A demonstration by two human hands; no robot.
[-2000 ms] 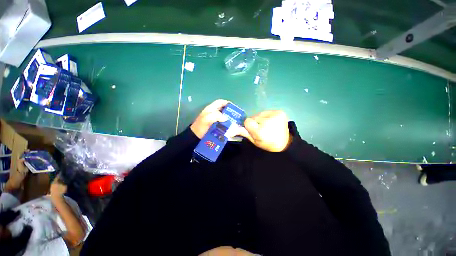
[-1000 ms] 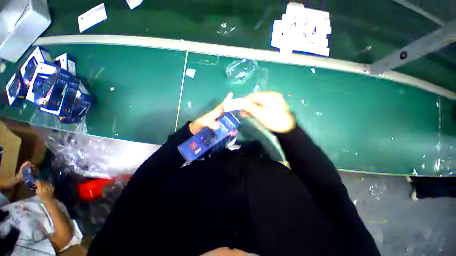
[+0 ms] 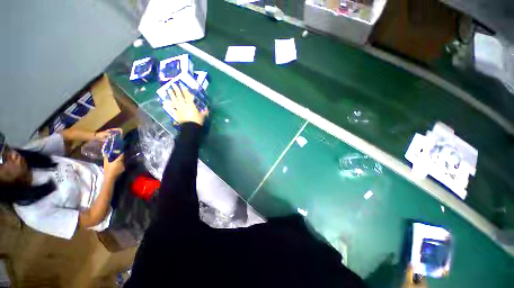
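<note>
My left hand (image 3: 185,106) lies with spread fingers on top of the pile of dark-blue retail boxes (image 3: 179,72) at the upper left. The undersides of its fingers are hidden, and I see no clear grip. Another retail box (image 3: 433,251), white-edged with a dark picture, is at the lower right. My right hand (image 3: 415,279) is at that box's lower left corner, with its fingers against it. Most of this hand is cut off by the bottom edge.
A seated coworker (image 3: 62,185) holds a blue box at the left, beside a brown carton (image 3: 103,107). White blanks (image 3: 445,158) lie at the right, paper slips (image 3: 240,54) at the back, and clear plastic (image 3: 358,165) on the green bench. A pale rail (image 3: 259,89) crosses behind.
The view has turned left. My left hand has moved from the box in front of my body to the pile. My right hand is now far right at a box. The white piece is no longer seen.
</note>
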